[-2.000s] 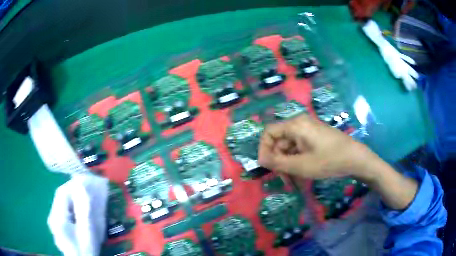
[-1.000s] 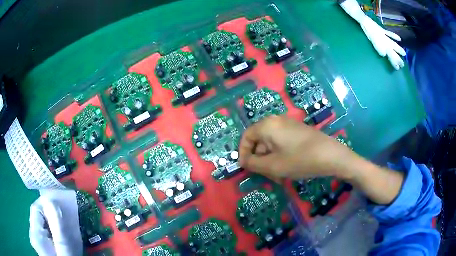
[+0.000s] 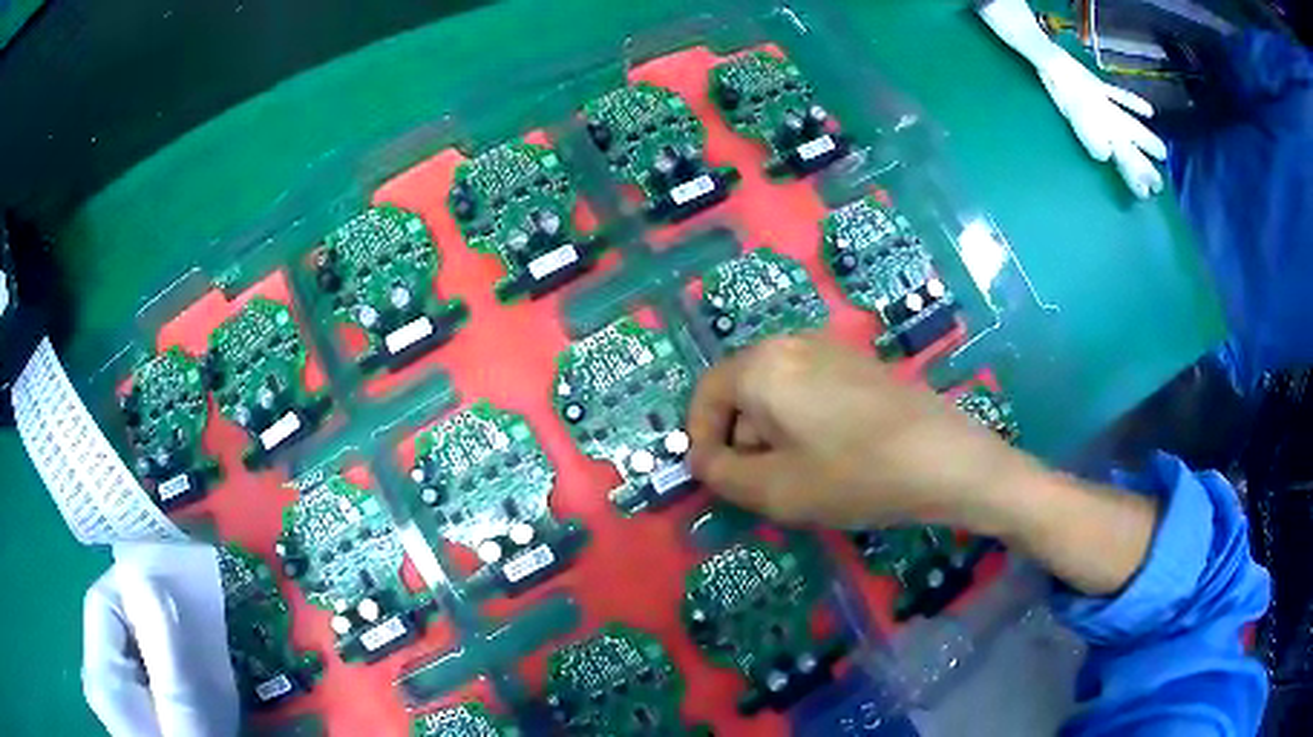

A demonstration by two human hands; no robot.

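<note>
Green circuit boards (image 3: 497, 482) lie in rows in a clear tray (image 3: 634, 295), with red showing beneath. Many have a white label on their black edge part. My bare right hand (image 3: 806, 432) is over the middle of the tray, its thumb and finger closed at the label (image 3: 673, 477) on the black edge part of one board (image 3: 622, 396). Its fingertips are partly hidden, so I cannot tell if they grip anything. My left hand (image 3: 161, 634), in a white glove at the lower left, holds the end of a printed white label strip (image 3: 79, 454).
A black box (image 3: 22, 295) is cut off at the left edge, with the strip hanging from it. A white glove (image 3: 1094, 115) lies on the green mat (image 3: 1008, 87) at the upper right. Another person's blue sleeve (image 3: 1253, 216) is at the right.
Since two seconds ago, the boards and tray have shifted left and up in view, and my right hand has come to the board's labelled edge. Over the last second little has moved.
</note>
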